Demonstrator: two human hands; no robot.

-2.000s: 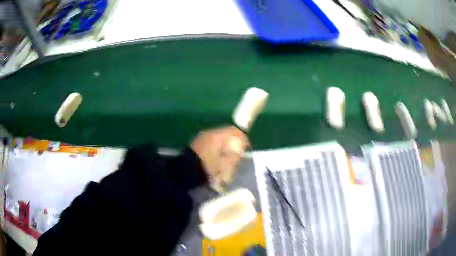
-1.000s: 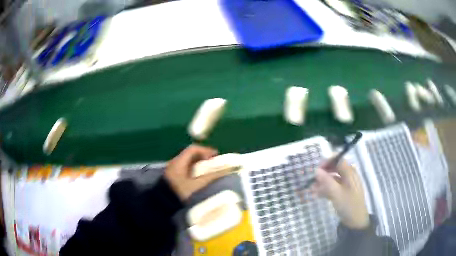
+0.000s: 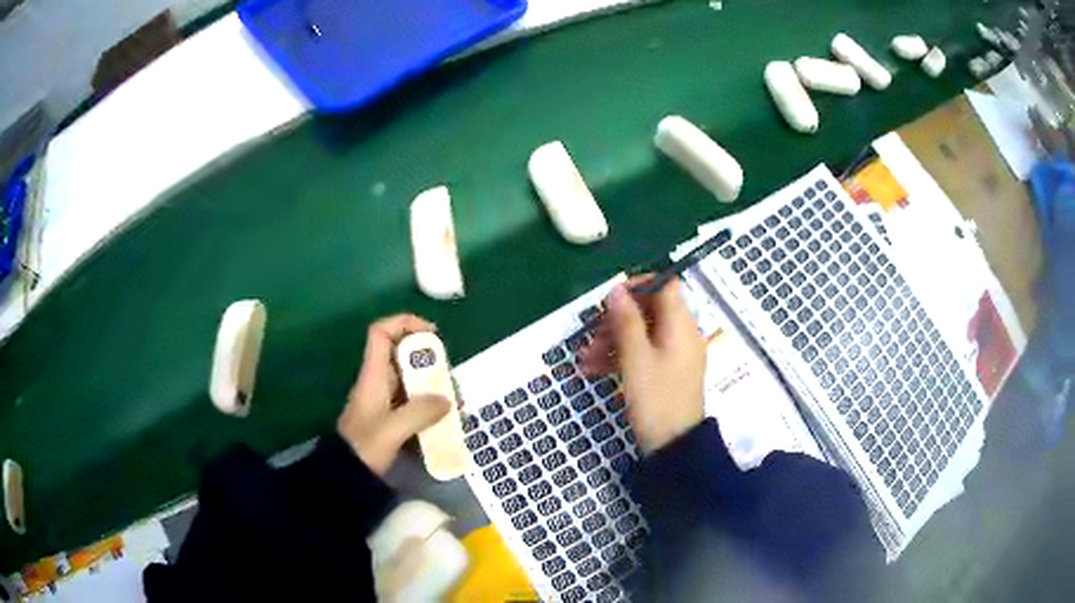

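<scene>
My left hand (image 3: 383, 395) holds a cream device housing (image 3: 437, 438) upright, face towards me, with a dark label (image 3: 423, 357) near its top end. My right hand (image 3: 654, 359) holds dark tweezers (image 3: 684, 267) over the upper part of the label sheet (image 3: 531, 442). The tweezers' tip is near the top rows of dark labels; whether it holds a label cannot be told. The sheet lies just right of the held housing, its upper left part bare of labels.
Several cream housings (image 3: 567, 192) lie spaced on the green conveyor belt (image 3: 318, 177). A blue tray (image 3: 354, 53) is across the belt. Spare label sheets (image 3: 855, 353) lie to the right. More housings (image 3: 419, 554) rest beside my left sleeve, near a yellow surface (image 3: 498, 568). Blue clothing shows at the right edge.
The view has turned to the right. My left hand has brought the housing upright, and its label now shows. The tweezers are still in my right hand, which has moved towards the sheet's upper part.
</scene>
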